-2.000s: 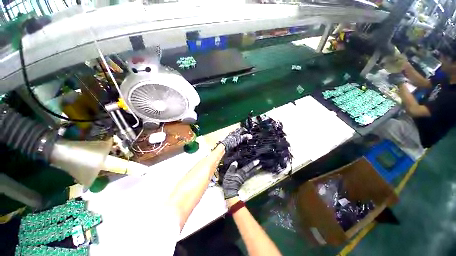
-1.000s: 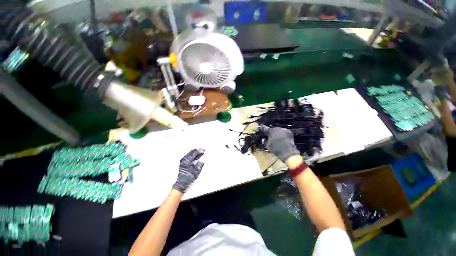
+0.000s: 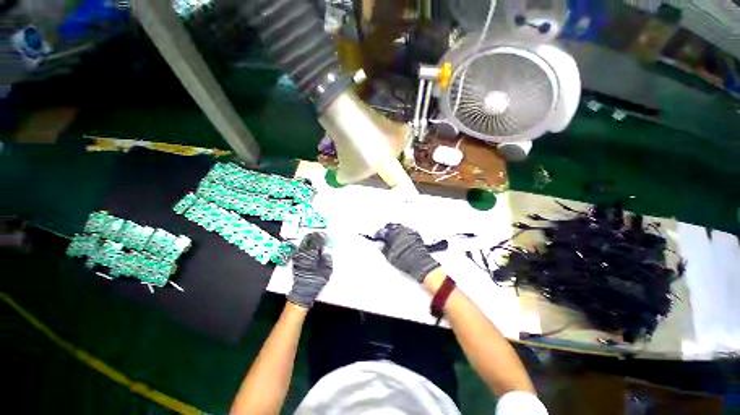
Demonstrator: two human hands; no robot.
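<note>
My right hand (image 3: pixel 408 253), in a grey-black knit glove with a dark red wristband, is shut on a black cable lead (image 3: pixel 439 245) over the white sheet. One end of the lead sticks out left of the fingertips. My left hand (image 3: pixel 310 271), gloved alike, is at the right end of the green-white PCB panels (image 3: pixel 243 194), fingertips by a small white-green board (image 3: pixel 303 220). Whether it grips a board cannot be told. The tangled black cable pile (image 3: pixel 604 271) lies to the right on pale board.
A cream extractor nozzle (image 3: pixel 367 146) on a ribbed hose (image 3: pixel 294 50) points down at the sheet. Behind are a round fan (image 3: pixel 505 93) and a brown block (image 3: pixel 475 166). More PCB panels (image 3: pixel 130 250) lie on the black mat (image 3: pixel 211 280) at left.
The view has swung left. My right hand has left the cable pile with a black lead and come over the white sheet. My left hand has moved to the edge of the PCB panels.
</note>
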